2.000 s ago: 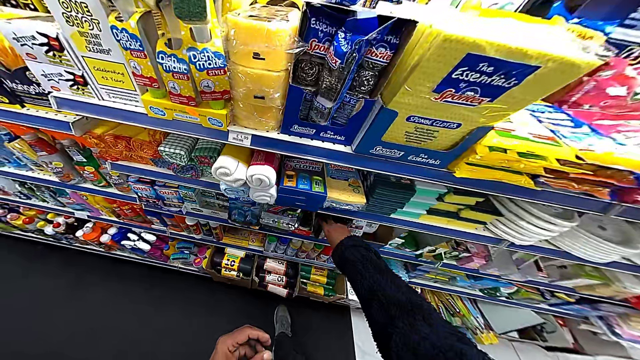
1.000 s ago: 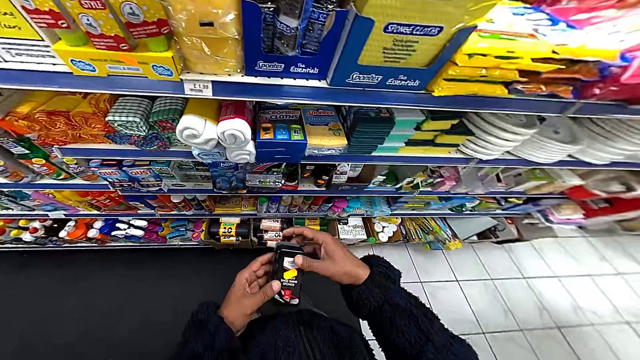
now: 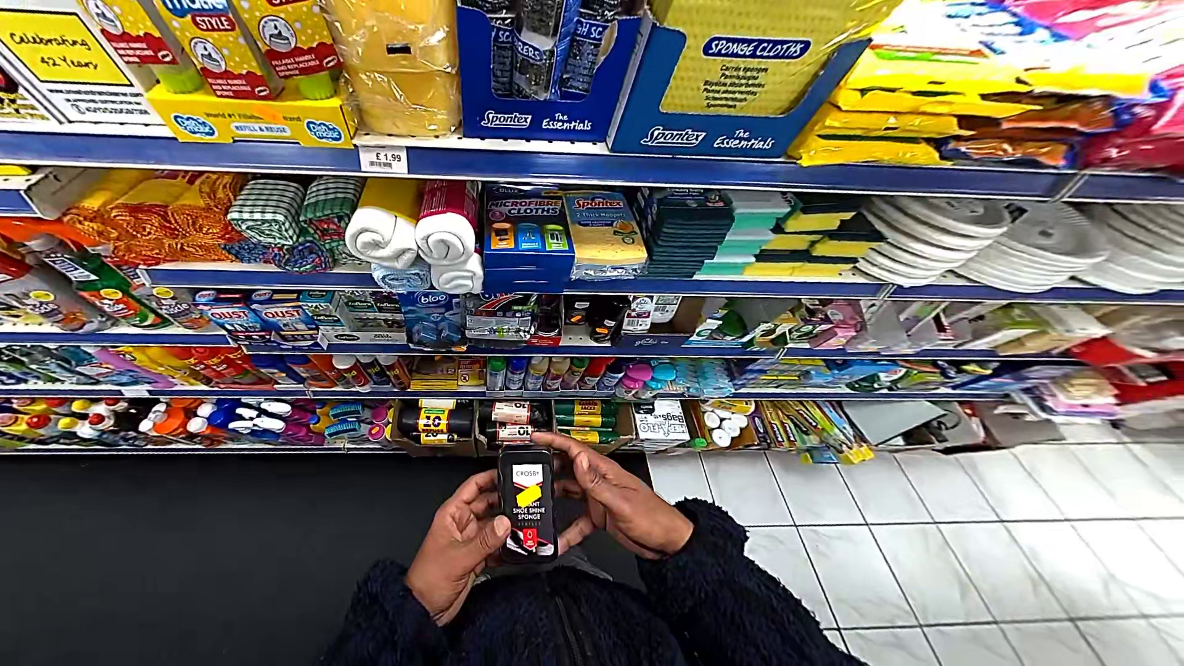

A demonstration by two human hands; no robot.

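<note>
A black shoe shine sponge pack (image 3: 528, 504) with a white, yellow and red printed face is upright in front of my body, at the lower middle of the head view. My left hand (image 3: 460, 536) grips its left side, the thumb on the lower front edge. On the other side my right hand (image 3: 618, 499) is spread around the pack, its fingers behind or beside the right edge; whether they touch it is hard to tell. Dark fleece sleeves cover both forearms. Beyond the hands, black rolls (image 3: 434, 421) lie in a carton on the bottom shelf.
Shelves with blue edges (image 3: 518, 166) run across the view, holding sponge cloths (image 3: 740, 74), rolled white cloths (image 3: 384, 222), scouring pads (image 3: 814, 236), stacked white discs (image 3: 934, 231) and bottles. Below are a black mat (image 3: 203, 555) and white floor tiles (image 3: 906, 536).
Two seconds ago my right hand reached into a lower shelf and my left hand was low by my body. Now both are together at the sponge pack. The view has shifted downward.
</note>
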